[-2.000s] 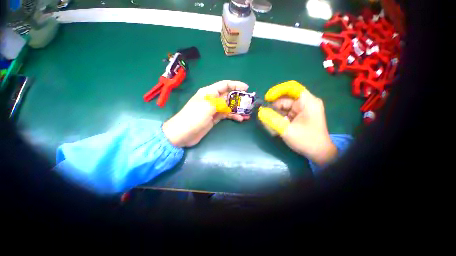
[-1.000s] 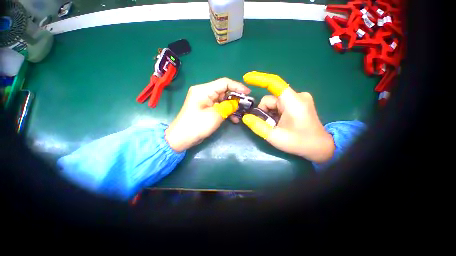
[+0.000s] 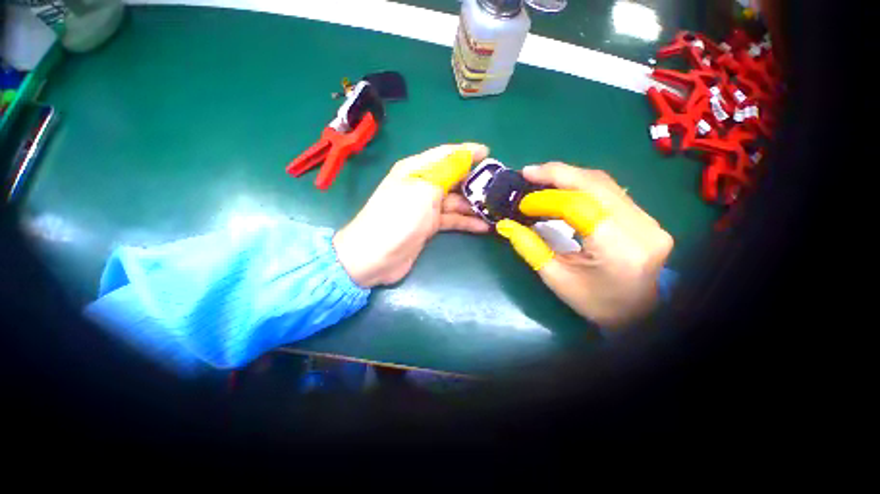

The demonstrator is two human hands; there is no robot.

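Observation:
My left hand (image 3: 415, 212), with a yellow finger cot, holds a small open watch case (image 3: 479, 189) with a pale rim, above the bench. My right hand (image 3: 593, 232), with yellow cots on thumb and index finger, holds a thin dark part (image 3: 507, 193) against the case's right side. A white piece (image 3: 560, 234) shows between its fingers. The case's inside is partly covered by the dark part. A red spring clamp (image 3: 337, 151) grips another watch case (image 3: 360, 106) on the green mat, with a dark flat piece (image 3: 389, 85) beside it.
A white dispenser bottle (image 3: 489, 50) stands beyond my hands at the white strip (image 3: 405, 21). A heap of red clamps (image 3: 719, 111) lies at the right. A dark phone-like object (image 3: 31, 150) and a green basket edge (image 3: 43, 87) are at the far left.
The white piece and a dark part now show in my right hand, and the dark part has come against the case. My left thumb has moved off the case's inside. The view has shifted.

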